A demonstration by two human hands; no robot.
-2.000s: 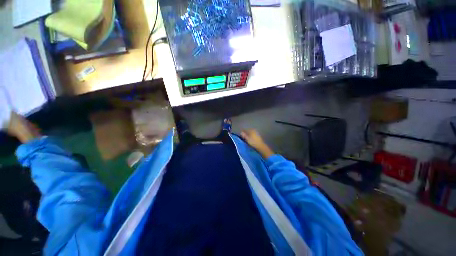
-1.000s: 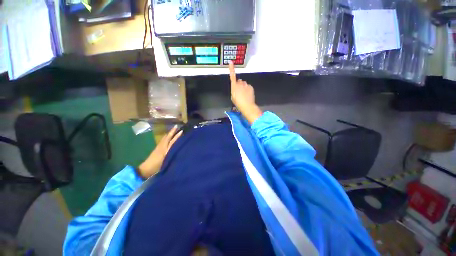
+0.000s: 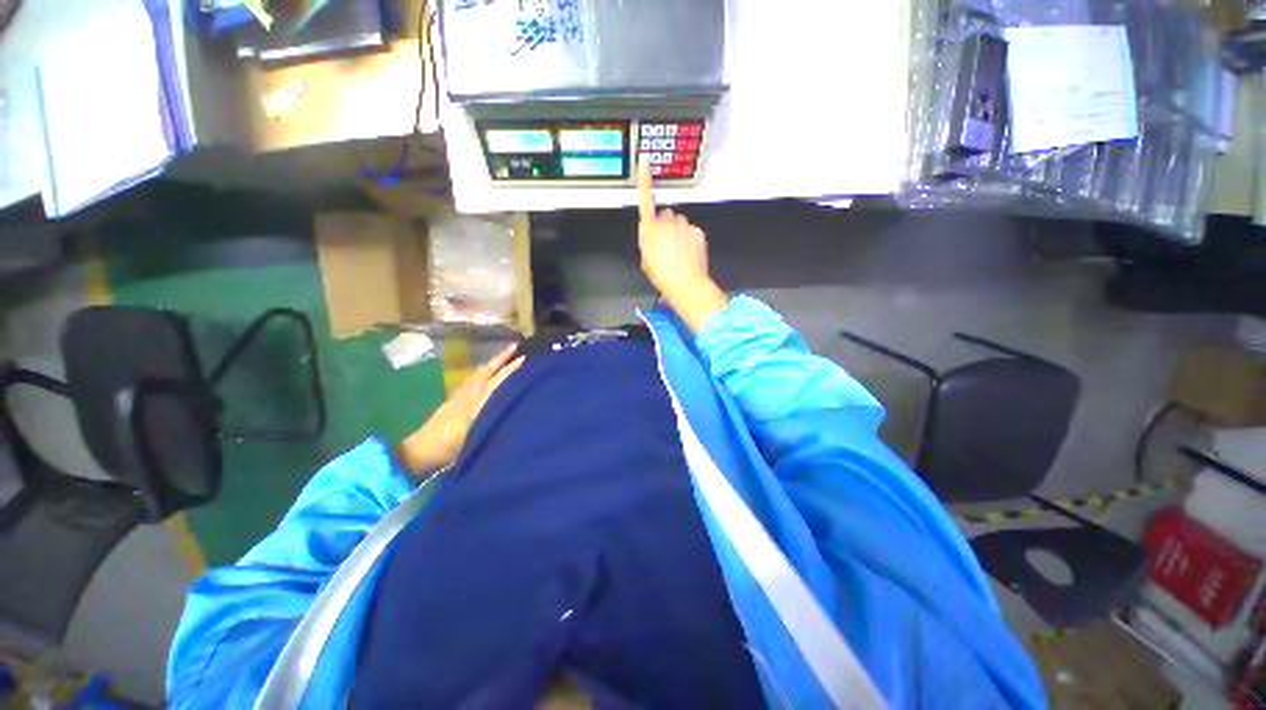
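Note:
The counting scale [image 3: 472, 108] stands on the white desk with its displays lit. Small blue-silver fasteners [image 3: 544, 25] lie on its steel plate, cut off by the top edge. My right hand [image 3: 675, 253] holds nothing; its index finger is stretched onto the lower left of the red-and-white keypad [image 3: 672, 143], the other fingers curled. Whether the key is pressed down cannot be seen. My left hand [image 3: 469, 411] lies against the dark blue clothing at my waist, with no object visible in it.
Clear plastic trays [image 3: 1173, 146] with a white sheet [image 3: 1070, 88] lie right of the scale. White papers [image 3: 104, 104] lie at the left. An open cardboard box [image 3: 364, 272] holding a clear bag [image 3: 469, 269] is below the desk. Black chairs [image 3: 1002, 423] stand on both sides.
Since the earliest frame, my right hand has moved up to the keypad and my left hand from the far left to my waist. Since one second ago, the view has shifted slightly.

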